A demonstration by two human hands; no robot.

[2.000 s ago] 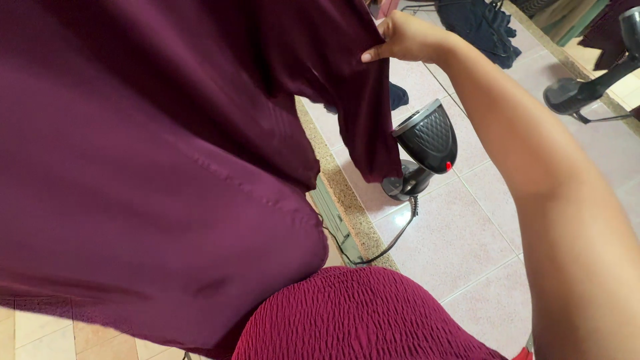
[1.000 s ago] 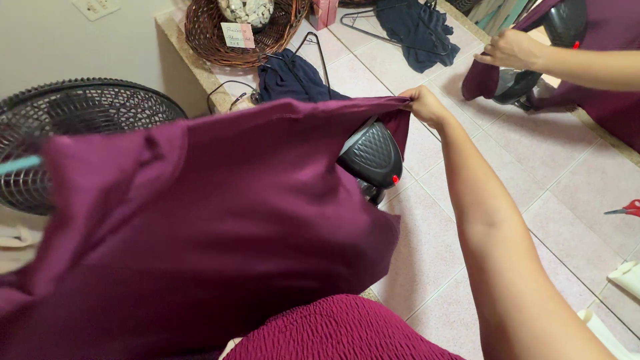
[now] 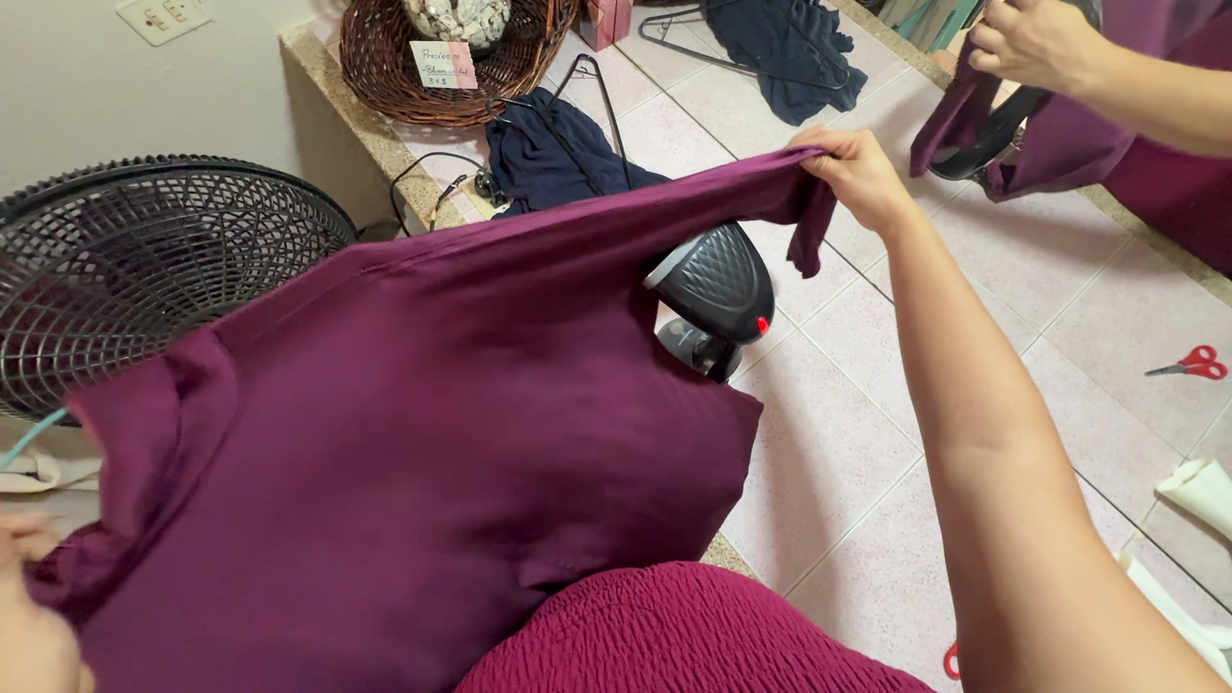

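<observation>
My right hand [image 3: 852, 168] pinches the end of a sleeve of a plum satin garment [image 3: 433, 414], stretching that sleeve out. The garment spreads across the view, with part of a teal hanger [image 3: 34, 438] at its left end. At the lower left, my left hand [image 3: 34, 616] is blurred and cut off by the frame; it is at the bunched cloth, its grip unclear. Behind the sleeve a black handheld garment steamer [image 3: 727, 284] stands upright, its red light lit. The sleeve and body cloth hide part of it.
Left is a black fan [image 3: 173, 279]. On the tiled counter [image 3: 837, 462] are a dark blue garment [image 3: 549, 154] with a black hanger, a wicker basket [image 3: 385, 87] and partly hidden red-handled scissors [image 3: 951, 662]. A mirror at right reflects the hand, steamer, garments and scissors.
The view has swung left, bringing the fan and basket in. The held sleeve has gone from hanging down to stretched sideways. My left hand has come into view at the lower left.
</observation>
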